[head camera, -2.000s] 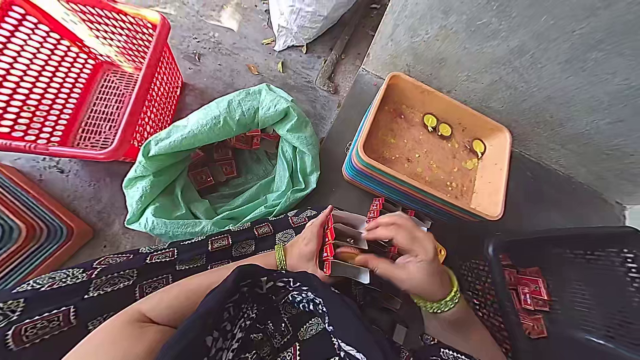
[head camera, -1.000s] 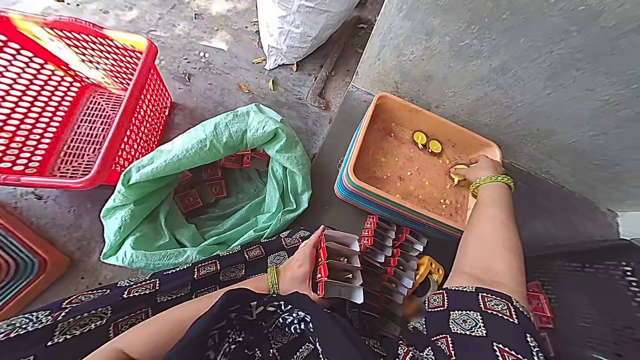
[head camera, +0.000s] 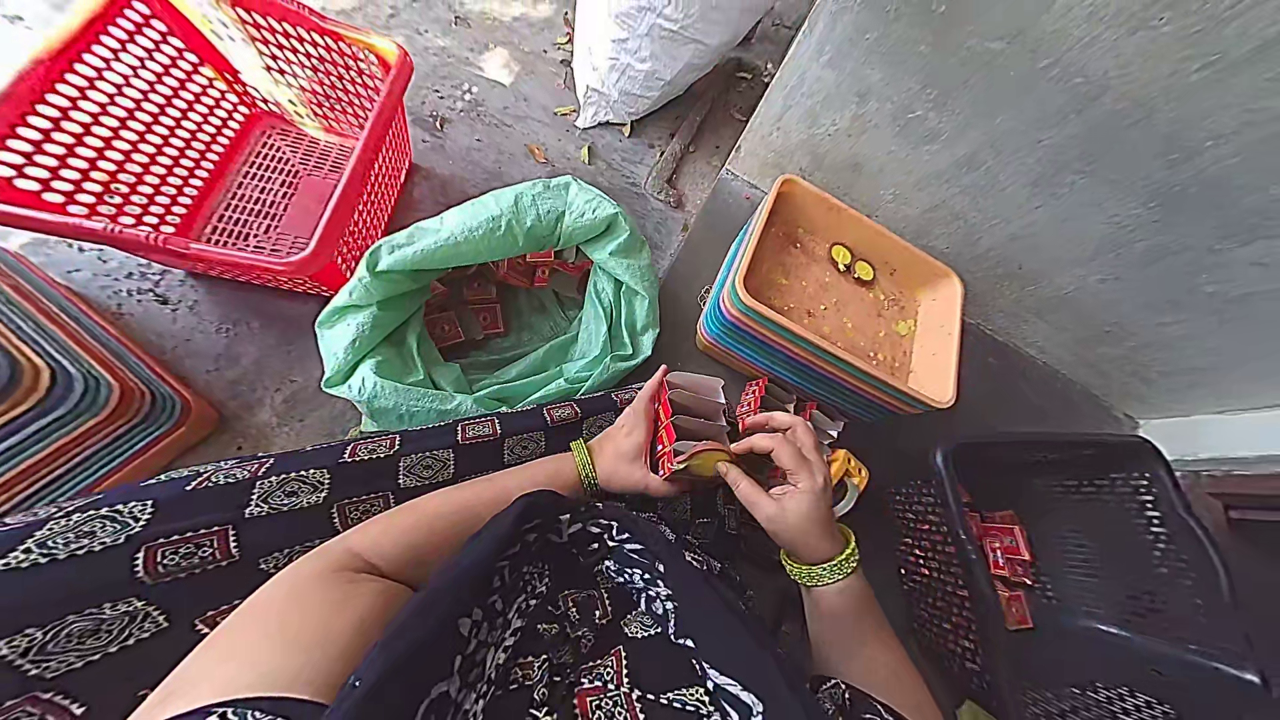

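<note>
My left hand [head camera: 632, 446] holds a row of small red boxes [head camera: 690, 410] with their pale flaps raised, just above my lap. A round yellow-topped piece [head camera: 706, 460] is pinched between the thumb and fingers of my right hand [head camera: 790, 485], at the near end of that row. More red boxes with raised flaps [head camera: 765, 398] stand behind my right fingers. Two round yellow-topped pieces [head camera: 841, 257] lie in the orange tray [head camera: 948, 335], the top one of a stack, along with yellow crumbs.
A green sack [head camera: 350, 350] with red boxes inside stands left of the tray stack. Further left are a red plastic basket [head camera: 392, 150] and a stack of trays [head camera: 190, 425]. A black crate [head camera: 1050, 445] with red packets is at right; a yellow tape dispenser [head camera: 850, 475] lies near my right hand.
My right hand has come back from the orange tray to the boxes with a round piece. Two pieces lie in the tray, where three lay two seconds ago.
</note>
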